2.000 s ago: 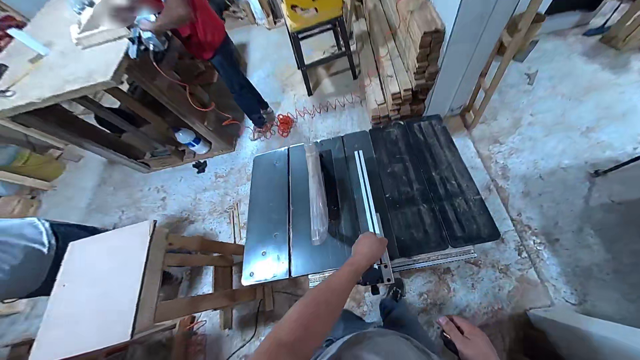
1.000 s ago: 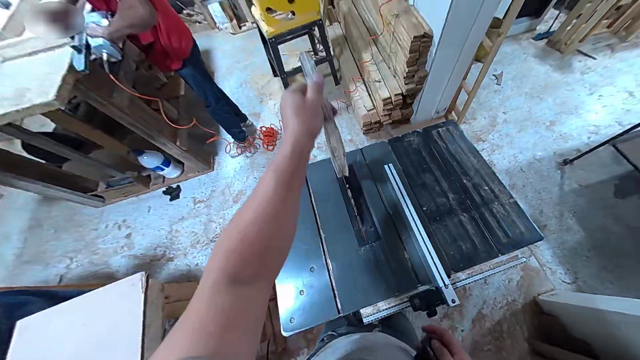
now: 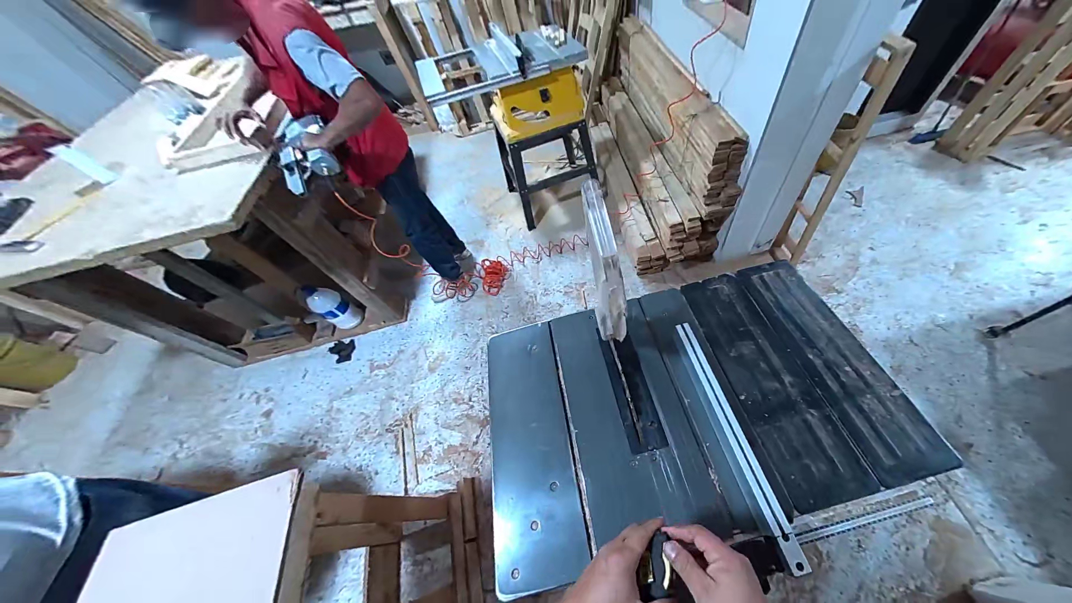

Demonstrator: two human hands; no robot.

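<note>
My left hand (image 3: 615, 565) and my right hand (image 3: 713, 563) meet at the near edge of a table saw (image 3: 536, 402), both holding a small black and yellow object (image 3: 656, 569), perhaps a tape measure. The clear blade guard (image 3: 605, 260) stands raised at the far end of the throat plate slot (image 3: 634, 394). To the slot's right, the metal rip fence (image 3: 733, 431) runs front to back. Its front end lies just right of my right hand.
A co-worker in red (image 3: 368, 126) handles a power tool (image 3: 306, 155) at a wooden workbench (image 3: 126, 222). Beyond the saw are a yellow-based table saw (image 3: 540, 105), stacked boards (image 3: 670, 159) and a coiled orange hose (image 3: 494, 275). A white-topped panel (image 3: 201, 544) is at lower left.
My left hand has come back from the blade guard to my right hand at the front edge. The guard, lying low over the table two seconds ago, now stands raised.
</note>
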